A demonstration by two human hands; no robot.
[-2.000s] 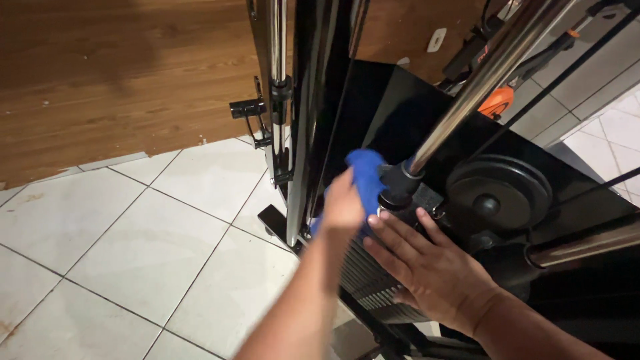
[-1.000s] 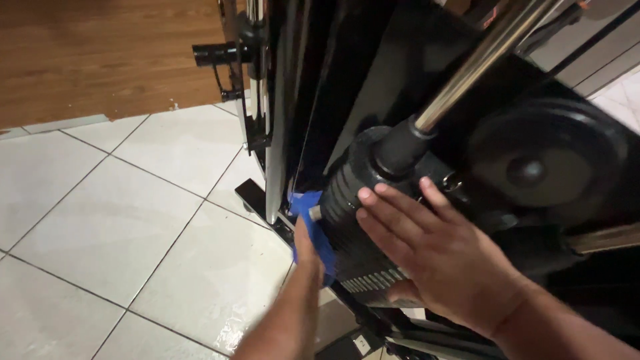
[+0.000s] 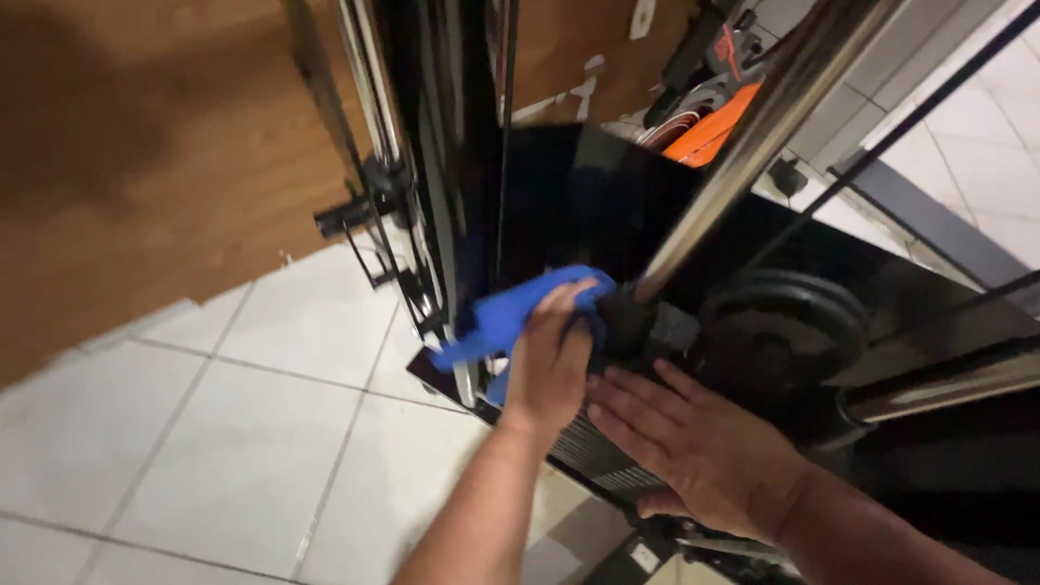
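A blue cloth (image 3: pixel 512 313) is bunched under the fingers of my left hand (image 3: pixel 552 357), which grips it against the black weight stack (image 3: pixel 581 447) of a cable exercise machine. Beside it, my right hand (image 3: pixel 691 447) rests flat on the front of the stack, fingers spread and holding nothing. Just above the hands, a chrome guide rod (image 3: pixel 731 179) runs into a black collar (image 3: pixel 630 325). To the right of that collar is a round black pulley or plate (image 3: pixel 784 325); blur hides its detail.
A chrome upright with a black handle fitting (image 3: pixel 345 215) stands at the left, by the wooden wall panel (image 3: pixel 162 162). White floor tiles (image 3: pixel 244 447) lie below. Black cables cross the right side. An orange object (image 3: pixel 711 130) lies behind the machine. Another chrome rod (image 3: pixel 951 386) is at right.
My left hand and the blue cloth have moved from the lower left side of the stack up to beside the collar. My right hand stays flat on the stack. The view has shifted.
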